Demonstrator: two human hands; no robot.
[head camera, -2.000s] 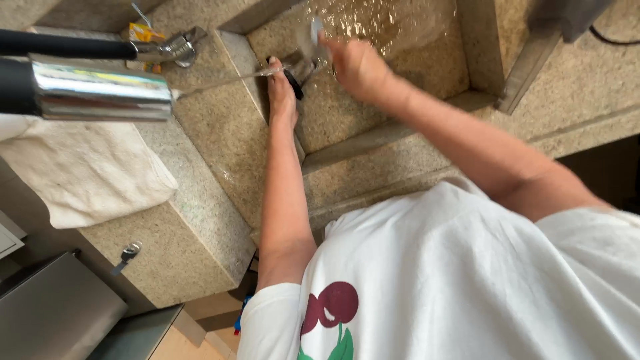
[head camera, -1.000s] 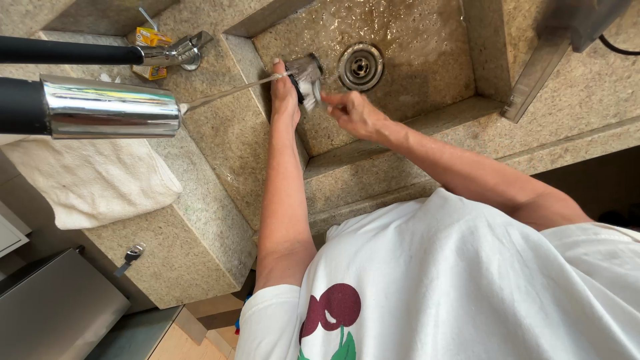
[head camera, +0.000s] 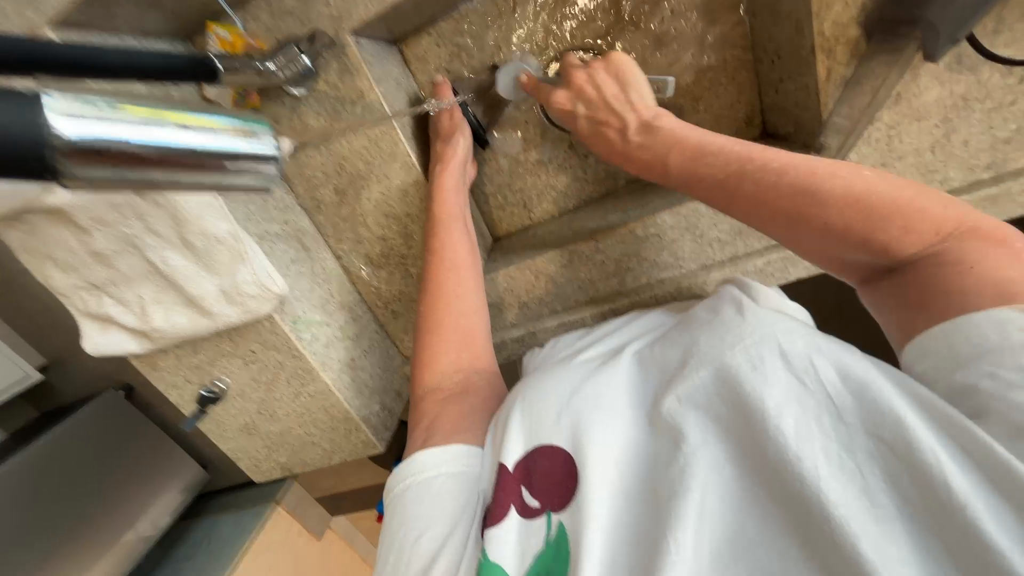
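Observation:
My left hand (head camera: 452, 144) is at the left side of the stone sink (head camera: 560, 200), closed around a dark-rimmed, see-through vessel (head camera: 472, 120), which is blurred. A thin stream of water from the chrome faucet head (head camera: 160, 144) reaches my left fingers. To the right, my right hand (head camera: 604, 104) grips a translucent utensil with a round, disc-like end (head camera: 516, 78); its pale handle end (head camera: 662, 86) sticks out beyond the knuckles. The disc is close to the vessel, and whether they touch cannot be told. My right hand partly covers the drain.
A second black and chrome tap (head camera: 272, 68) stands beside a yellow packet (head camera: 228, 40). A white towel (head camera: 160, 272) lies over the counter at left, with a wristwatch (head camera: 208, 400) below it. A grey metal object (head camera: 872, 80) stands at the sink's right edge.
My right hand has moved right, away from my left hand, and now covers the drain that showed a second ago. My left hand keeps hold of the vessel by the sink's left side.

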